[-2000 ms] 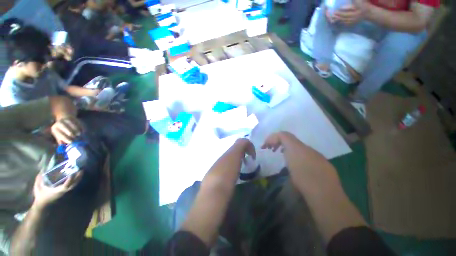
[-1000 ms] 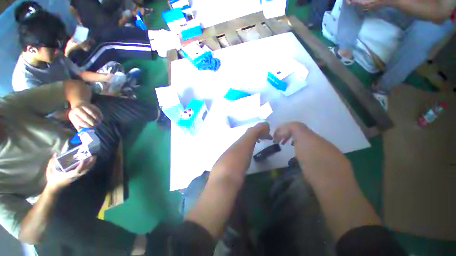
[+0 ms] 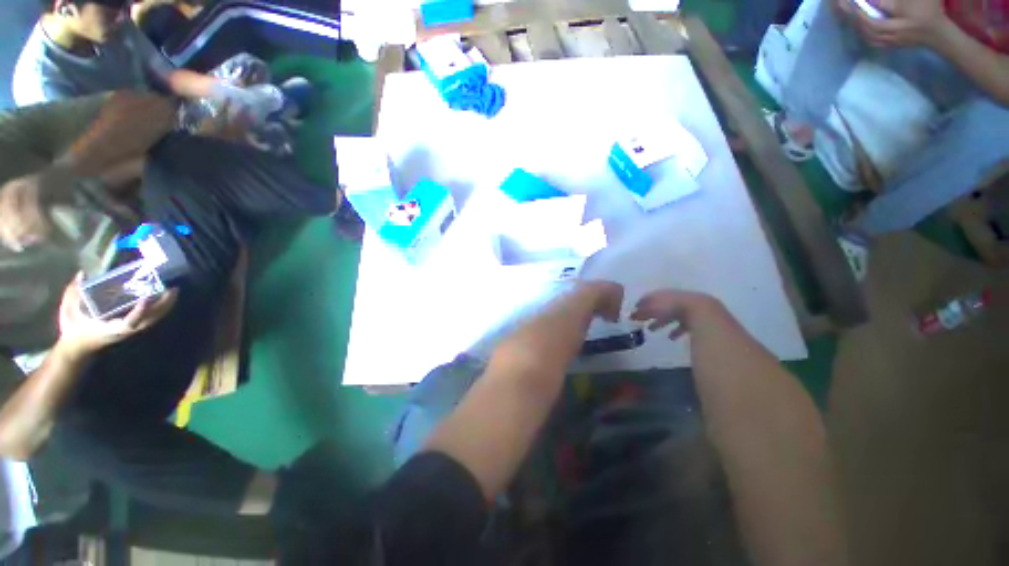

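Note:
A small device with a dark band [image 3: 612,344] lies at the near edge of the white board [image 3: 443,332], just in front of my hands. My left hand [image 3: 599,299] is over its left part, fingers bent down. My right hand [image 3: 671,311] is beside it to the right, fingers curled towards the left. The fingertips are small and blurred, so I cannot tell whether either hand grips the device. An open white box with raised flaps [image 3: 542,238] stands just beyond my hands.
Blue-and-white boxes stand at the board's left [image 3: 416,221] and right [image 3: 653,171]. A blue bundle [image 3: 478,97] lies at the far left. A wooden pallet beam [image 3: 775,166] borders the right. A person on the left holds a clear package [image 3: 124,290]. A bottle [image 3: 954,313] lies on the right.
The view has shifted, so the board sits higher in it. The dark-banded device, tilted a second ago, now lies nearly level. Both hands stay close around it. The left person's upper hand has moved left.

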